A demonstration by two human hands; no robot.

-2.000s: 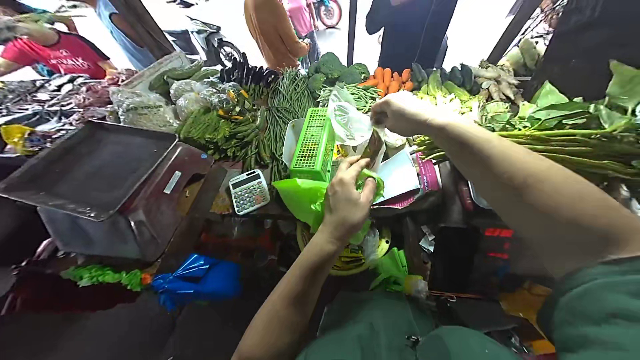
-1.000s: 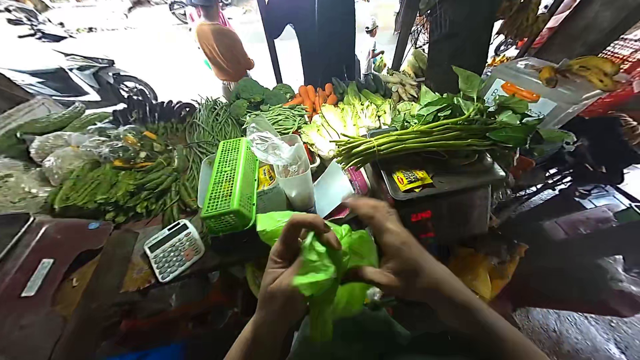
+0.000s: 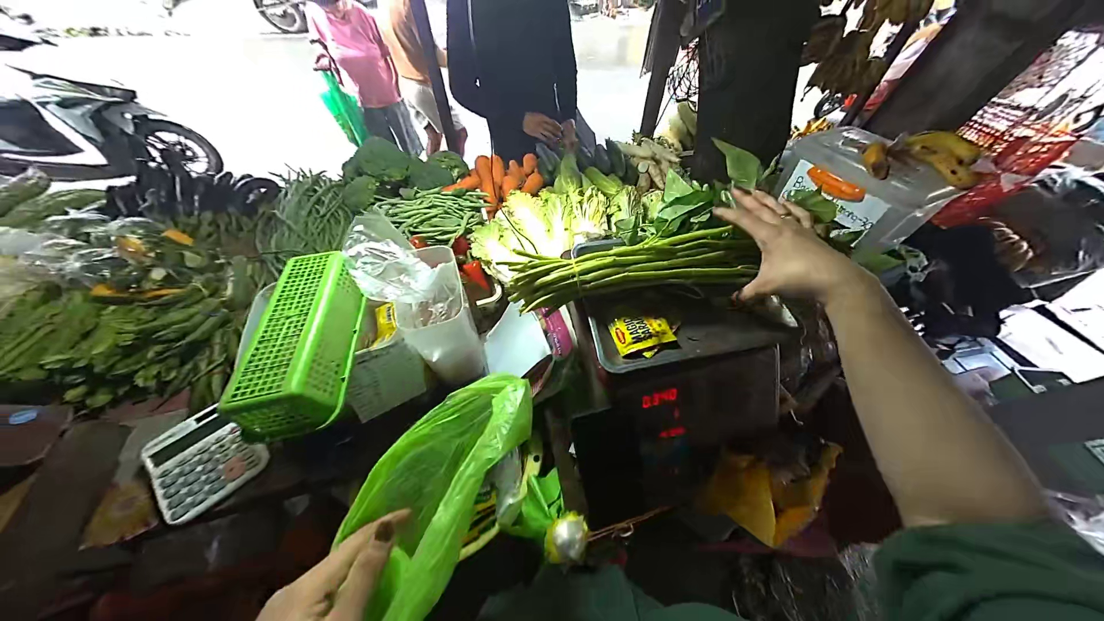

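My left hand (image 3: pixel 345 573), at the bottom edge, grips a green plastic bag (image 3: pixel 448 457) whose mouth gapes open. Spread fingers of my right hand (image 3: pixel 785 241) reach over the leafy end of a bundle of long-stemmed greens (image 3: pixel 638 266); whether they touch it I cannot tell. That bundle lies across the tray of a digital scale (image 3: pixel 694 388), which shows red lit digits. A small yellow seasoning packet (image 3: pixel 642 335) rests on the same tray, in front of the stems.
A green plastic basket (image 3: pixel 297 345), a calculator (image 3: pixel 203 464) and a white plastic container (image 3: pixel 448 328) stand at left. Carrots (image 3: pixel 500 177), broccoli (image 3: pixel 388 164) and pale leafy vegetables (image 3: pixel 543 228) line the back. A person in dark clothes (image 3: pixel 513 78) stands beyond. A clear plastic box (image 3: pixel 897 172) is at right.
Both hands were together on the crumpled green bag; now it hangs opened out from my left hand. My right hand has moved away from it to the greens on the scale.
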